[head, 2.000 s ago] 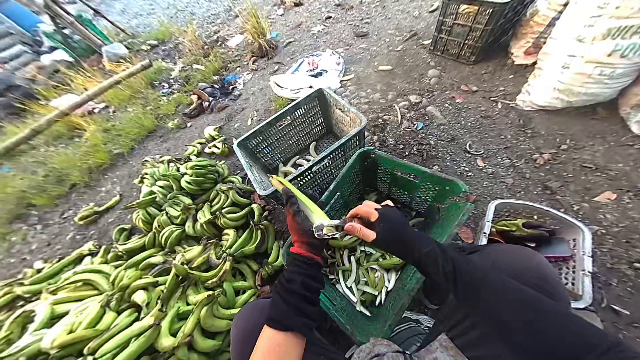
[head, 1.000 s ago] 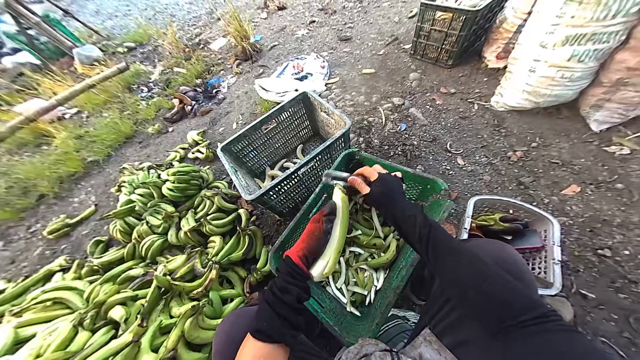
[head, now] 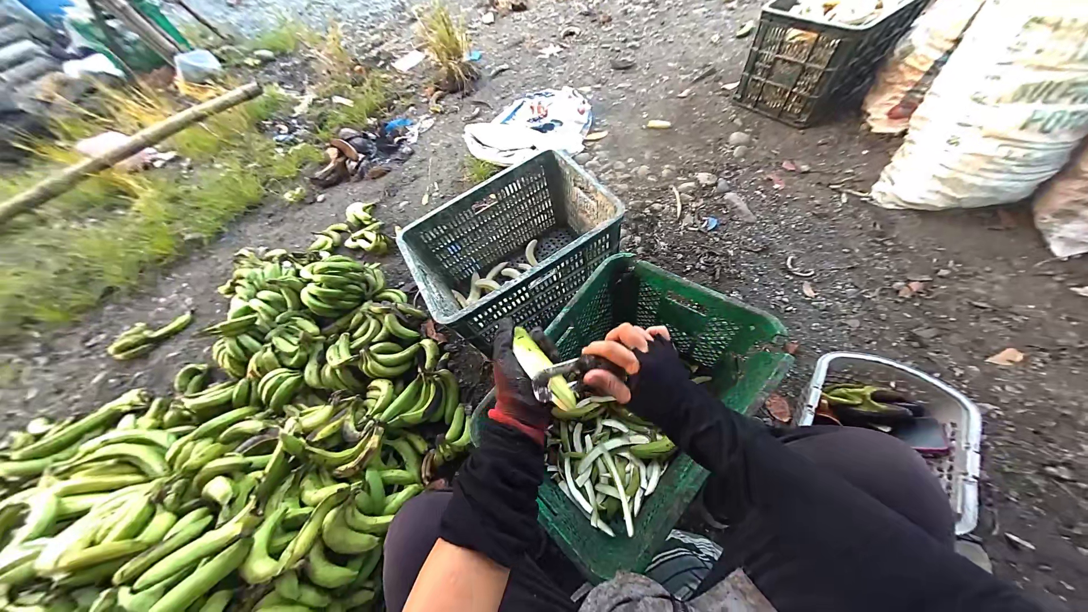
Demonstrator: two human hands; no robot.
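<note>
My left hand (head: 520, 382), in a dark glove with a red cuff, grips a partly peeled green banana or plantain (head: 534, 357). In my right hand (head: 625, 361), bare at the fingers below a black sleeve, is the dark handle of a metal peeler (head: 552, 372), its head against the fruit. Both hands are over a green plastic crate (head: 680, 501) that holds pale and green peel strips (head: 608, 467). Behind it, a grey-green crate (head: 510, 212) has several peeled fruits at its bottom. A large heap of green bananas or plantains (head: 289, 374) lies at the left.
A white basket (head: 969, 442) with dark items stands by my right knee. Farther off are a dark crate (head: 790, 64), filled white sacks (head: 977, 127) and a crumpled white sack (head: 540, 123) on the ground. A bamboo pole (head: 144, 140) slants across the grass at the upper left.
The fruit was low and held lengthwise over the green crate a second ago; now my left hand holds it higher, near the grey-green crate. The peeler has moved down from the fruit's upper end.
</note>
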